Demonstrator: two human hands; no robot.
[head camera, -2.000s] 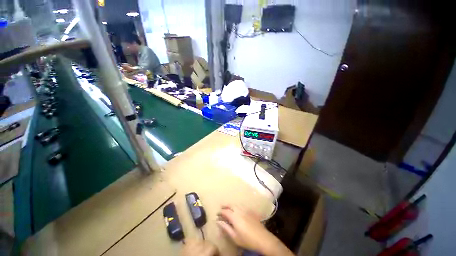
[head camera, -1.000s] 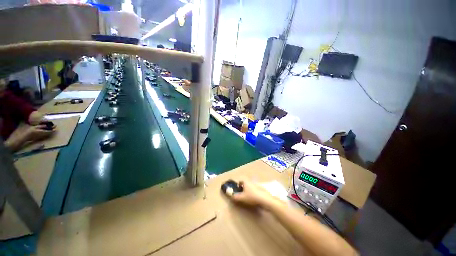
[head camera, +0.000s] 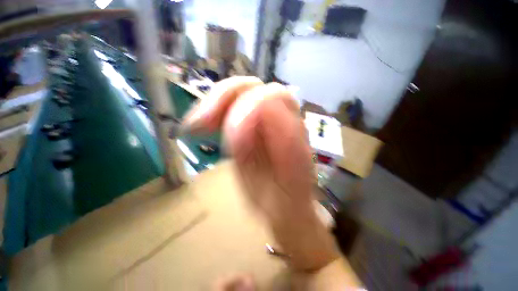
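My right hand (head camera: 267, 136) is raised close to the camera in the middle of the view, blurred, with its fingers curled. I cannot tell whether anything is in it. My left hand (head camera: 235, 282) shows only as a small blurred part at the bottom edge. A small dark and shiny piece (head camera: 275, 250), perhaps a lead end, shows beside my right wrist. The cardboard bench covering (head camera: 153, 233) lies below. The white power supply (head camera: 325, 135) stands behind my right hand, which hides part of it.
The green conveyor belt (head camera: 102, 153) runs at the left with dark units (head camera: 63, 160) on it. Another dark unit (head camera: 208, 148) lies on green beyond the rack upright (head camera: 162, 108). A cardboard sheet (head camera: 359, 152) is right of the power supply. Red objects (head camera: 440, 266) are on the floor.
The view has turned to the right. My right hand has come up close to the camera, and the dark unit that was in it no longer shows. Part of my left hand has appeared at the bottom.
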